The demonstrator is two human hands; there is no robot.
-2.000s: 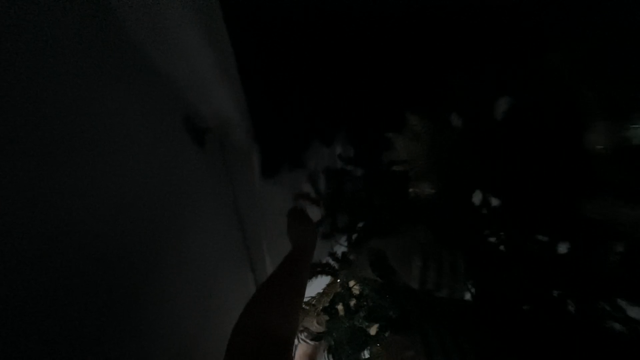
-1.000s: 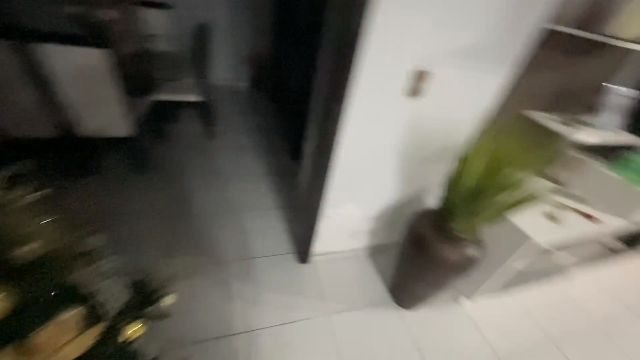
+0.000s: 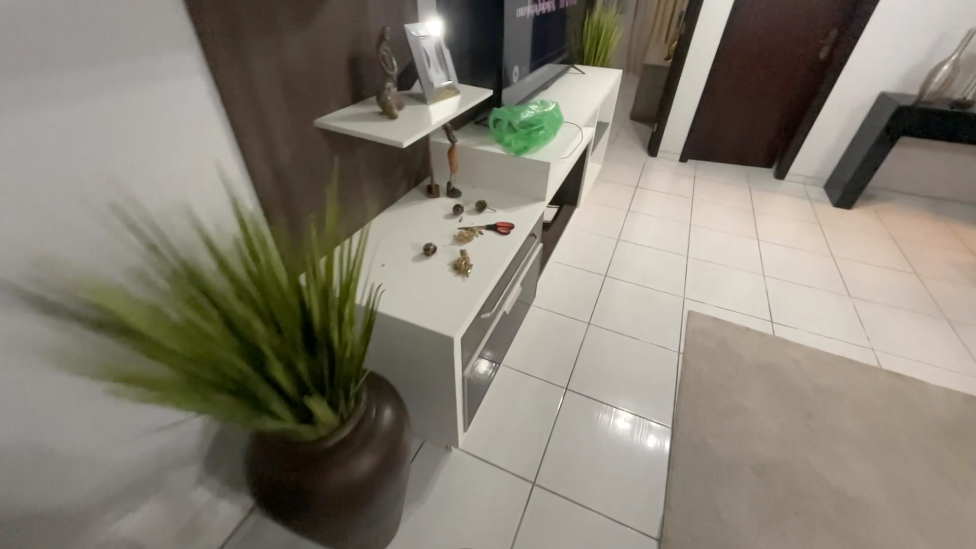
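Neither my left hand nor my right hand is in view. On the low white cabinet (image 3: 396, 290) lie scissors with red and black handles (image 3: 499, 228). Gold ornament pieces (image 3: 463, 263) lie close to them, along with several small dark round ornaments (image 3: 429, 249). A crumpled green plastic bag (image 3: 526, 126) rests on the raised white section behind. Two slim figurines (image 3: 453, 162) stand at the back of the cabinet. On the floating shelf (image 3: 404, 122) are a dark figurine (image 3: 388, 76) and a picture frame (image 3: 433, 62).
A brown pot (image 3: 328, 465) with tall green grass-like leaves (image 3: 282, 343) stands at the cabinet's near end. A grey rug (image 3: 816, 442) covers part of the tiled floor at the right. Farther back are a television (image 3: 537, 38), a dark door (image 3: 770, 76) and a black console table (image 3: 877, 130).
The view has swung from a dark scene with an arm in it, past a doorway, to the lit cabinet. The arm seen two seconds ago is out of view.
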